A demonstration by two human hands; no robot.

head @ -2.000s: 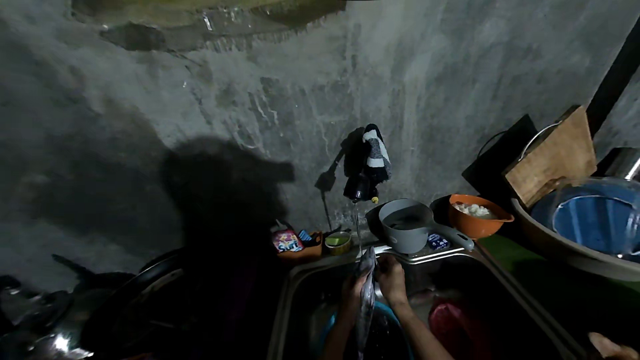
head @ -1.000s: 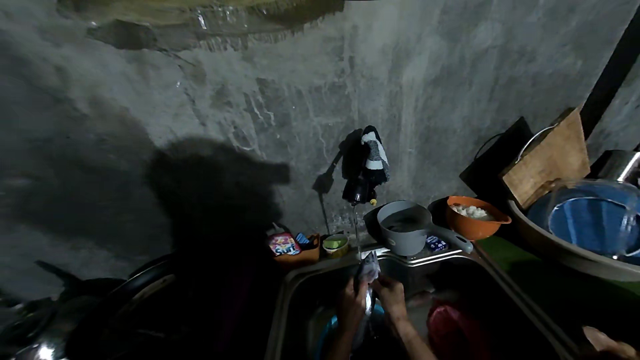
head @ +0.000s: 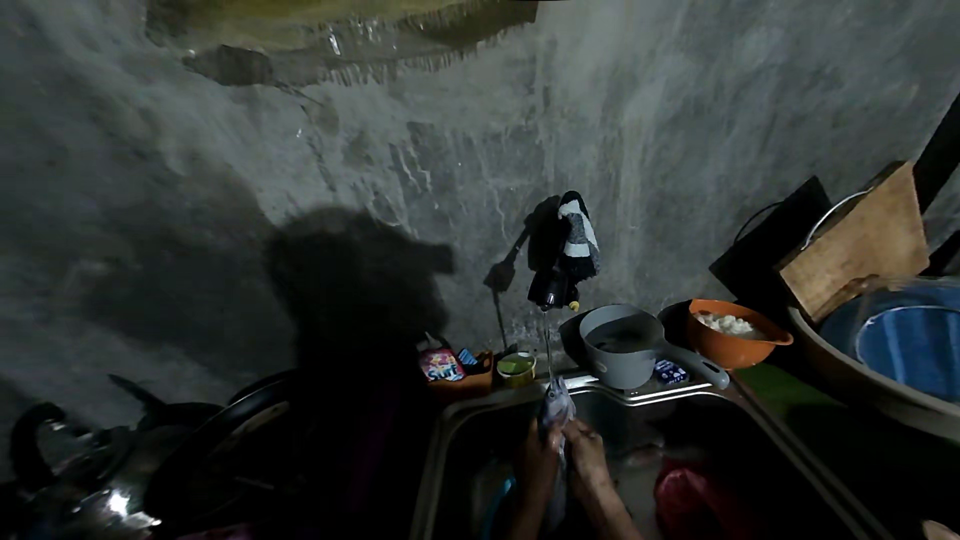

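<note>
A silvery fish (head: 557, 405) is held upright over the metal sink (head: 442, 442), its upper end under a thin stream of water from the tap (head: 551, 291). My left hand (head: 541, 450) grips it from the left side. My right hand (head: 583, 446) has its fingers closed on the right side of the fish. Below the hands the fish's lower part shows dimly between the forearms. A cloth with dark and white patches (head: 577, 232) is wrapped about the tap. A red plastic item (head: 686, 491) lies in the sink on the right.
Along the sink's back edge stand a grey saucepan (head: 626, 367), a small tub with something green (head: 517, 369) and an orange holder (head: 469, 384) with packets. Rightward are an orange bowl of white food (head: 731, 349), a large basin (head: 862, 382) and a wooden board (head: 862, 240). Dark pans (head: 217, 442) stand left.
The fish has shifted in my hands; both hands now sit together around it, while two seconds ago the right hand was higher beside it. Water still runs from the tap.
</note>
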